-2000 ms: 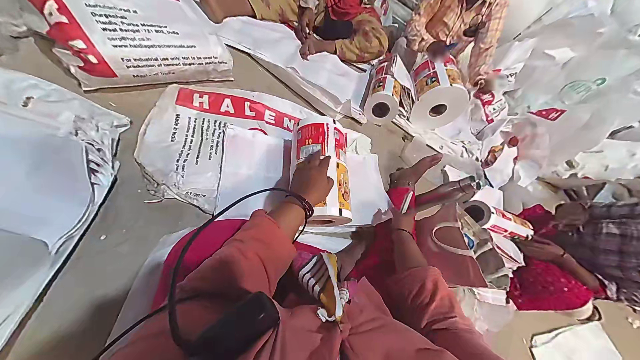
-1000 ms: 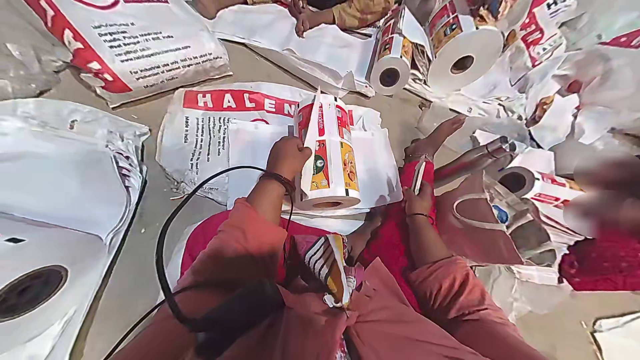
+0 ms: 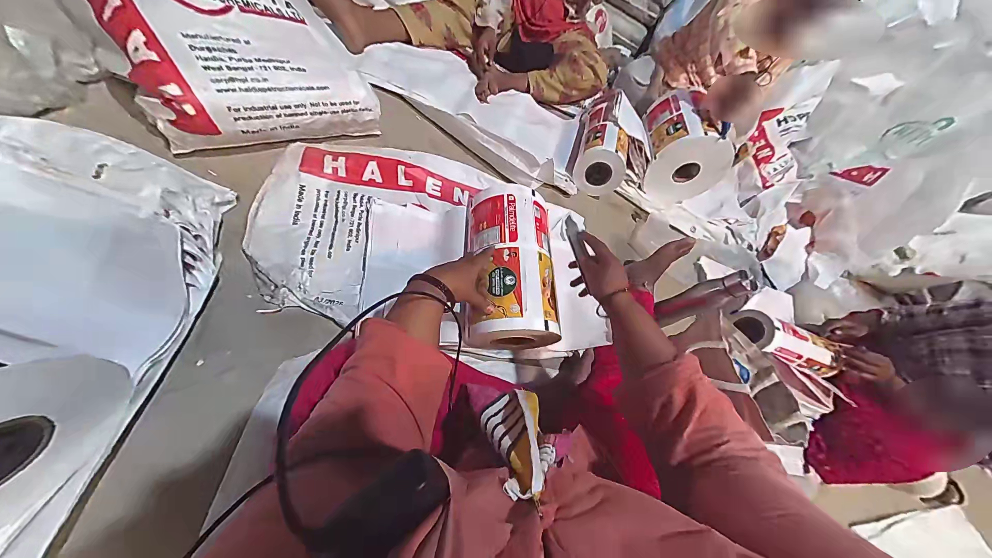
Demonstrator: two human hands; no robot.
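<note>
A printed film roll [image 3: 511,287] in red, white and yellow lies on white sheets [image 3: 411,260] atop a white plastic sack [image 3: 283,225]. My left hand [image 3: 470,285] rests against the left side of the roll, fingers bent on its printed face. To the right of the roll is my right hand [image 3: 599,270], apart from it, with a thin grey tool [image 3: 576,239] held along the thumb side; its exact kind cannot be told. Between my legs lies a yellow and white striped piece [image 3: 515,434] with white string.
Two more printed rolls [image 3: 601,159] [image 3: 686,155] stand beyond, near seated people. At right, a co-worker's hands hold another roll [image 3: 790,341]. A bag with a handle [image 3: 717,364] lies nearby. A black cable [image 3: 291,465] loops beside my left arm. A large white sack [image 3: 93,240] lies left.
My right hand has risen from near my right leg to beside the roll. My left hand, on top of the roll two seconds ago, is now at its left side.
</note>
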